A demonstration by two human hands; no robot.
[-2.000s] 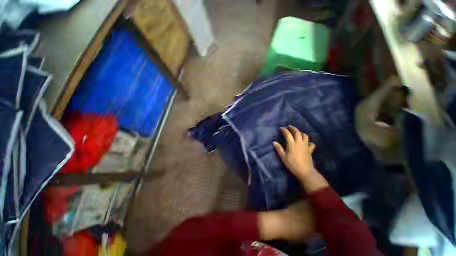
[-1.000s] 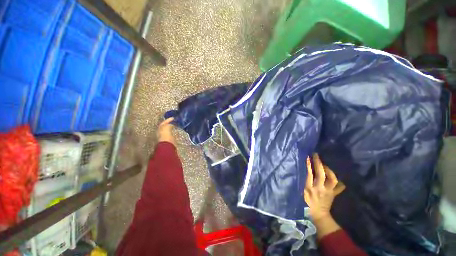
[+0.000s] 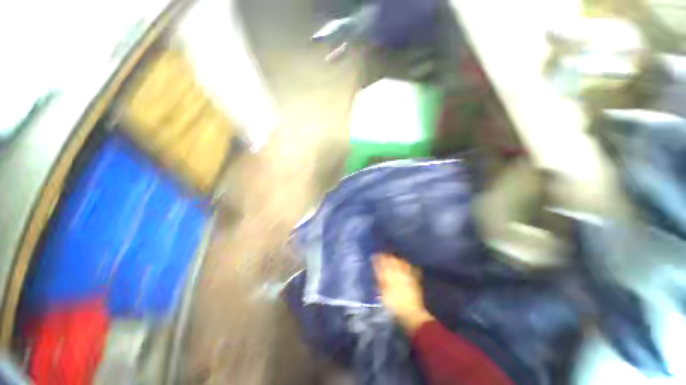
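A pile of shiny navy garment pieces (image 3: 421,199) with pale edges lies low in the middle of the head view, in front of the green stool (image 3: 395,116). The frame is strongly blurred. My right hand (image 3: 400,289), in a dark red sleeve, rests on top of the navy pieces near their lower middle. Its fingers point up and away and look extended. Whether it pinches any cloth cannot be made out. My left hand is not in view.
Blue bins (image 3: 120,225), a red bundle (image 3: 69,342) and a tan box (image 3: 177,116) stand under a table at the left. A pale table edge (image 3: 519,90) runs down the right. An off-white sack (image 3: 519,218) is right of the pile.
The view has swung up and shows the pile smaller. My left hand, at the pile's left end a second ago, has left the picture. My right hand is still on the navy cloth.
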